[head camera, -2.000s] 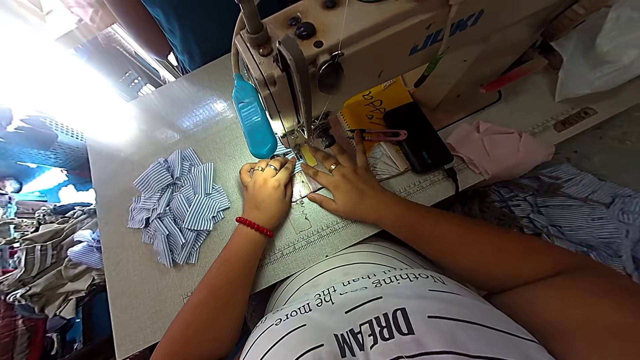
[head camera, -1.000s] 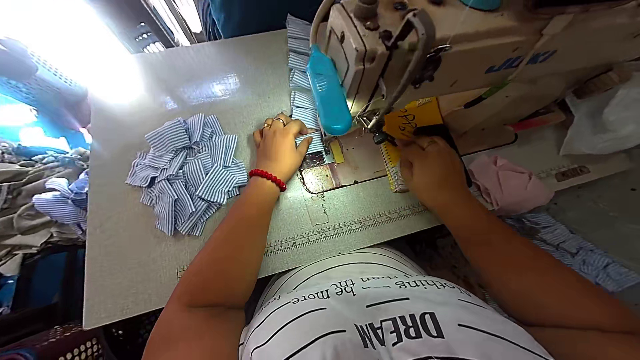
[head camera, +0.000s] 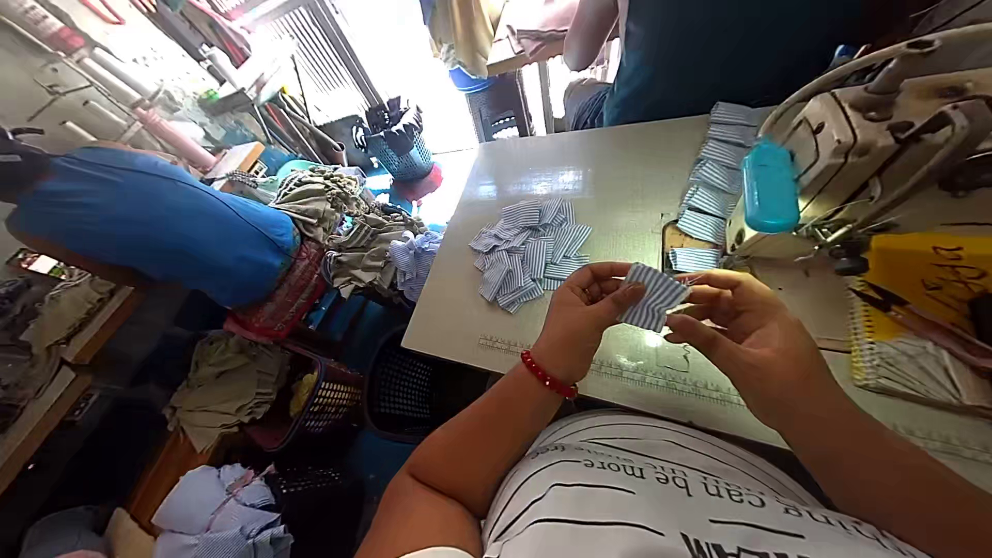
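Observation:
Between my two hands, over the front part of the sewing table, is a small blue-and-white striped fabric piece (head camera: pixel 653 297). My left hand (head camera: pixel 593 310) pinches its left side between thumb and fingers. Fingers of my right hand (head camera: pixel 740 333) are spread at its right edge, where loose threads show; whether they grip it is unclear. A pile of like striped pieces (head camera: pixel 527 252) lies left of my hands. A row of striped pieces (head camera: pixel 709 190) runs back beside the industrial sewing machine (head camera: pixel 845 147), with one piece (head camera: pixel 694 258) near the needle area. A turquoise plastic case (head camera: pixel 769 186) is on the machine head.
At the right lie a yellow spiral notebook (head camera: pixel 930 279) and thread snips (head camera: pixel 922 322). A measuring scale (head camera: pixel 666 381) runs along the table front. Plastic baskets (head camera: pixel 333 399) and garment heaps (head camera: pixel 372 248) stand left. A person in blue (head camera: pixel 155 221) is at far left, another in dark clothing (head camera: pixel 728 58) behind the table.
Both hands have left the machine area and are now together in front of it with a striped piece. The view has swung left, showing more of the room.

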